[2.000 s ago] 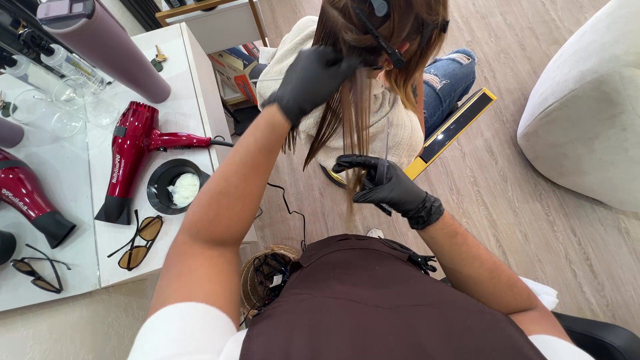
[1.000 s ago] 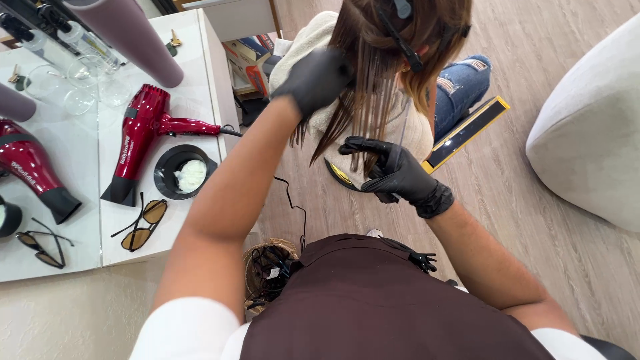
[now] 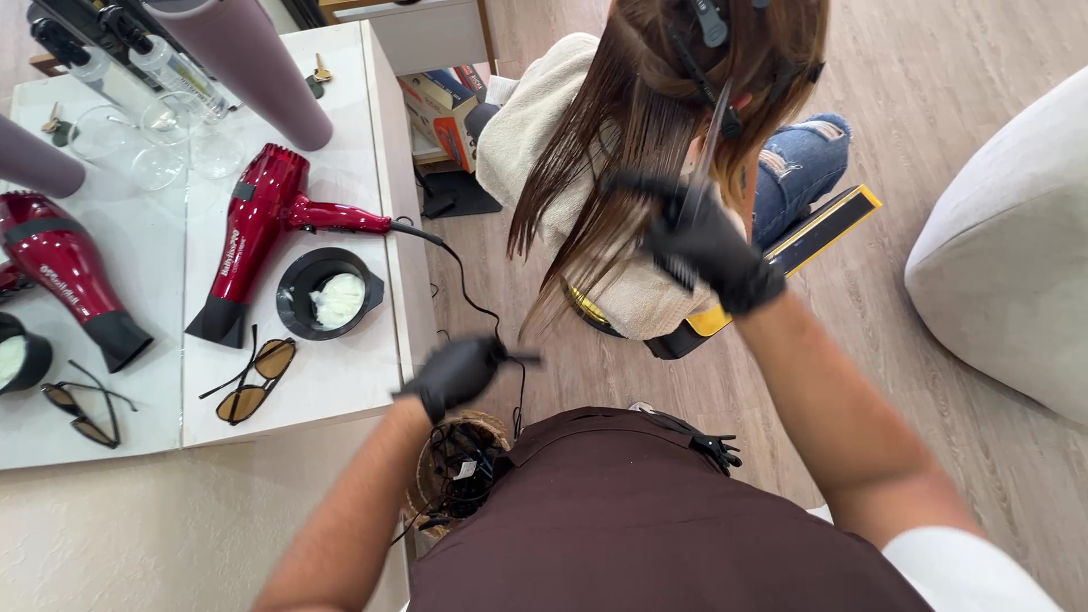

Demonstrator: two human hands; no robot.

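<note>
My left hand (image 3: 455, 374), black-gloved, is beside the table's front corner, shut on a dark, narrow, blurred object (image 3: 523, 359). My right hand (image 3: 701, 238), also gloved, is at the seated person's hair and holds a comb (image 3: 680, 272), with teeth below the hand and a thin metal tail above it. Long brown hair (image 3: 595, 144) hangs in damp-looking strands over a beige towel or cover (image 3: 544, 127). Dark clips (image 3: 710, 23) hold upper sections. A black tint bowl (image 3: 293, 310) with white cream (image 3: 338, 300) stands on the white table.
The table (image 3: 353, 374) bears a red hair dryer (image 3: 268, 208), sunglasses (image 3: 255, 382), a purple tumbler (image 3: 255, 68) and spray bottles. A mirror at left repeats them. A cord (image 3: 472, 289) hangs beside a wicker basket (image 3: 425, 484). A pale rounded seat (image 3: 1011, 246) stands right.
My left hand has left the hair and moved down toward the table's front corner. My right hand has moved up against the hair, with the comb's tail now plainly in view.
</note>
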